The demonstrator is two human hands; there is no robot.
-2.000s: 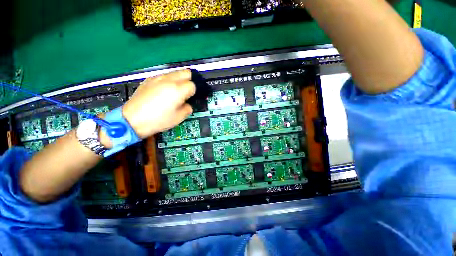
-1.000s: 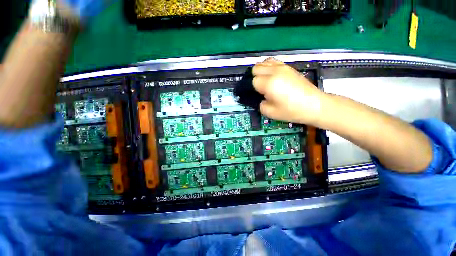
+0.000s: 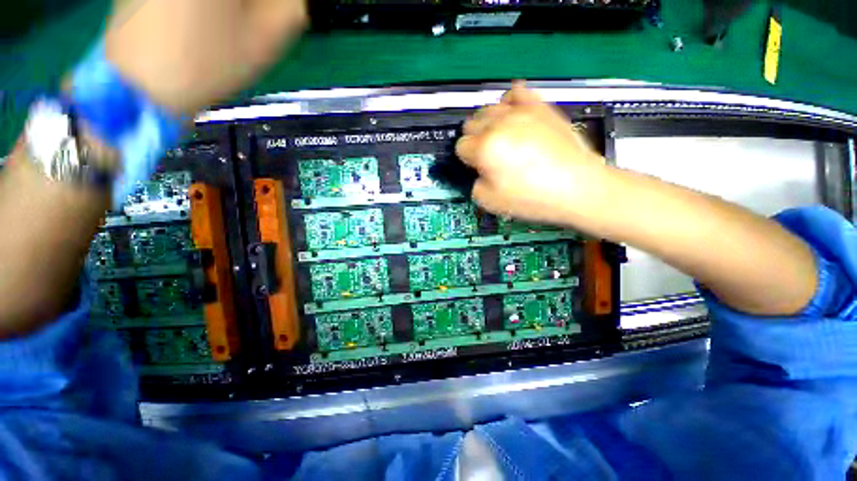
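Note:
A black carrier pallet (image 3: 395,366) holds green circuit boards (image 3: 350,279) in rows of three, with orange-brown bars (image 3: 275,263) at its ends. My right hand (image 3: 526,160) is over the upper right boards, fingers bent together and pointing left; black coverings show at the fingertips. Whether it pinches a part cannot be seen. My left hand (image 3: 202,47) is blurred at the upper left, above the green mat and the pallet's level, its fingers cut off or unclear at the top. It wears a blue wrist strap (image 3: 120,108) and a metal watch.
A second pallet (image 3: 211,376) with boards lies to the left, partly behind my left arm. Conveyor rails (image 3: 733,120) run along the far and near sides, over a pale metal surface at right. Black bins (image 3: 545,17) stand at the top edge. A yellow strip (image 3: 772,47) is at upper right.
My left hand has left the pallet, gone out at the top, and come back into view at upper left. My right hand has come down over the upper right boards and stays there.

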